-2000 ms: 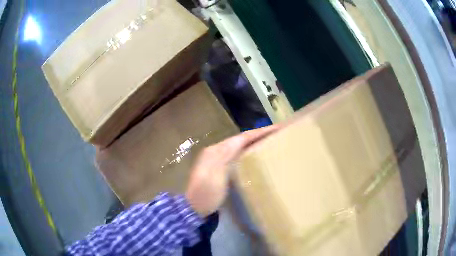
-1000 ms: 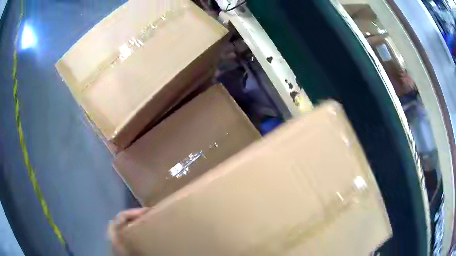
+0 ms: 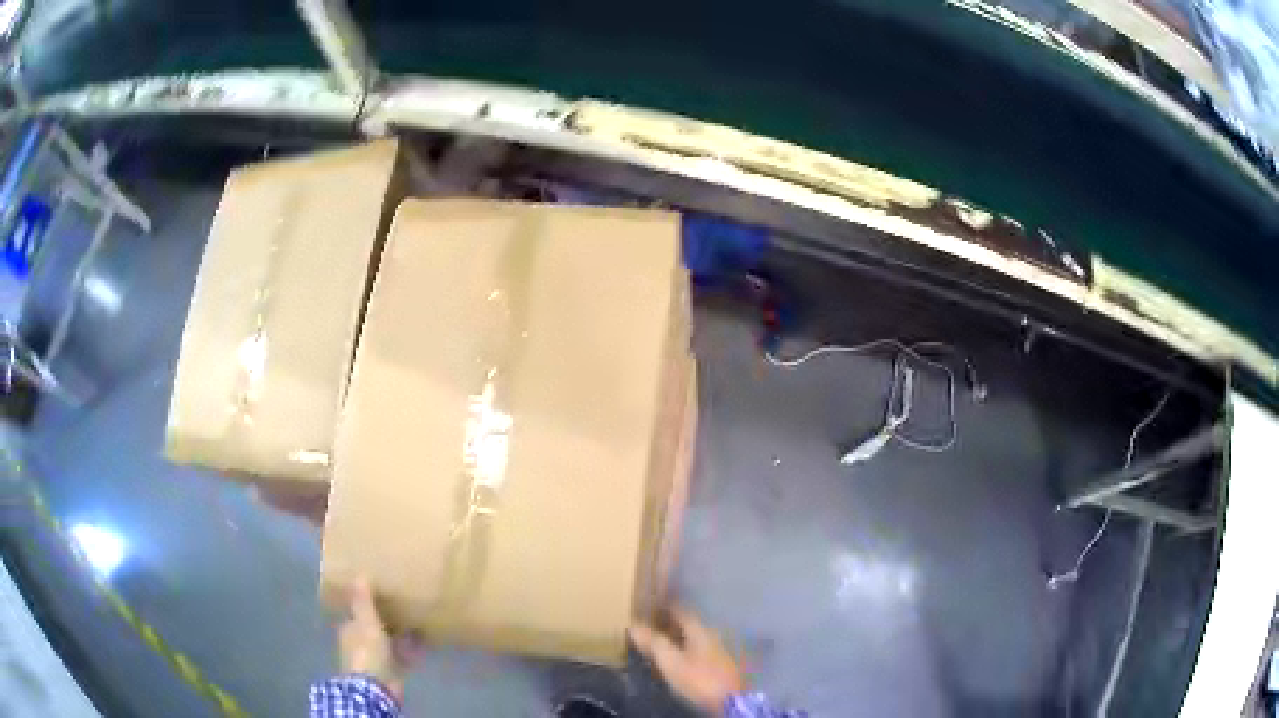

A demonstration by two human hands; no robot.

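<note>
A large taped cardboard carton (image 3: 575, 421) sits at the centre, beside another carton (image 3: 281, 309) on its left. Part of a further carton shows along its right side, mostly hidden by it. My left hand (image 3: 368, 638) is at the near left corner of the central carton, its fingers against the front edge. My right hand (image 3: 690, 659) is at the near right corner, its fingers touching the lower edge. Both hands hold the carton between them. Purple checked sleeves show at both wrists.
A dark green conveyor belt (image 3: 786, 84) with a chipped cream frame (image 3: 786, 166) runs across the top. A white cable with a socket strip (image 3: 873, 446) lies on the grey floor. Metal legs (image 3: 1143, 477) stand at right. A blue object (image 3: 722, 248) is under the frame. A yellow line (image 3: 147, 638) marks the floor.
The view has turned, so the conveyor now runs across the top. The carried carton has moved left, onto the stack beside the other carton. Both hands now show at its near corners.
</note>
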